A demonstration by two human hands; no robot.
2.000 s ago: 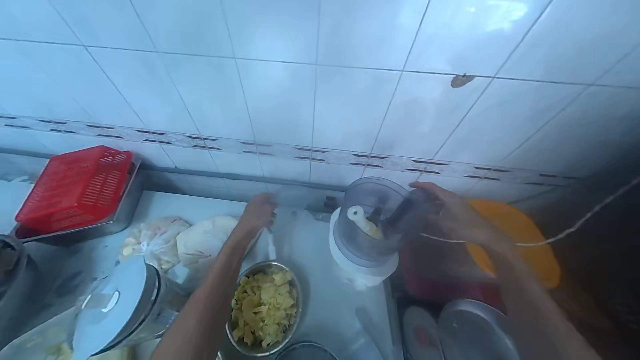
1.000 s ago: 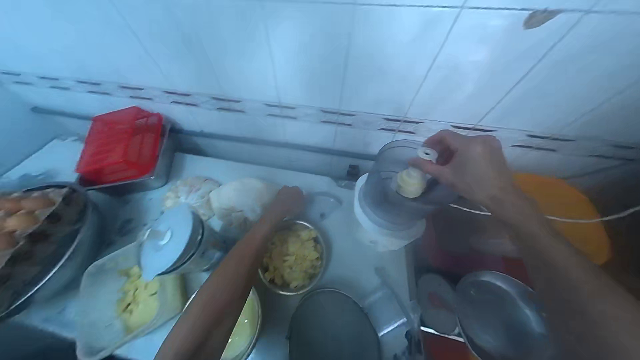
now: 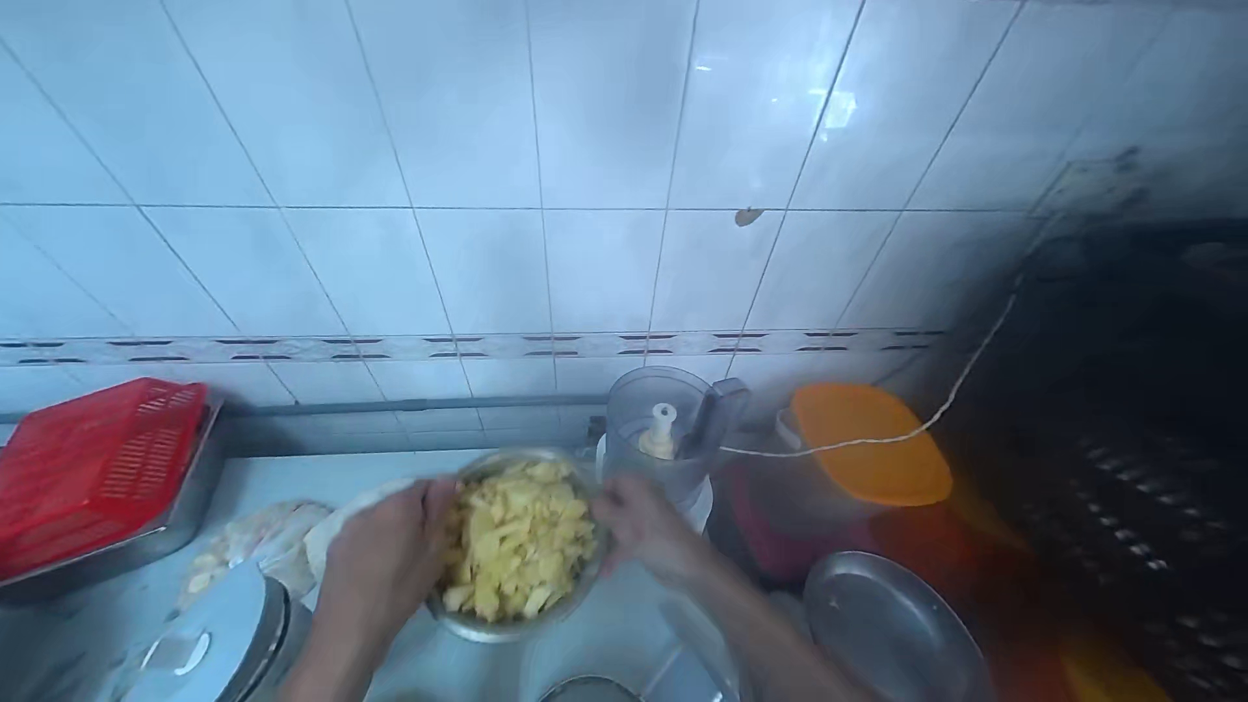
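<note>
A round metal bowl (image 3: 487,632) full of pale yellow chopped pieces (image 3: 522,546) is tilted between my two hands. My left hand (image 3: 390,551) grips its left rim, and my right hand (image 3: 643,526) holds the right rim. Just behind and to the right of the bowl stands a food processor's clear bowl (image 3: 634,400), uncovered, with its handle (image 3: 720,414) toward the right. Inside it a blade unit with a white hub (image 3: 662,421) stands upright at the centre. The white base below is partly hidden by my right hand.
A red plastic basket (image 3: 97,458) rests in a metal tray (image 3: 185,507) at the left. Plastic bags (image 3: 263,546) and a blue-lidded container (image 3: 210,643) are nearer. To the right are an orange lid (image 3: 868,444), a white cord (image 3: 960,380) and a metal dish (image 3: 892,624). A tiled wall (image 3: 604,263) rises behind.
My right hand has left the blade hub in the processor bowl and moved left to the metal bowl. Both hands now hold that bowl, which is up off its earlier spot. The view has tilted up.
</note>
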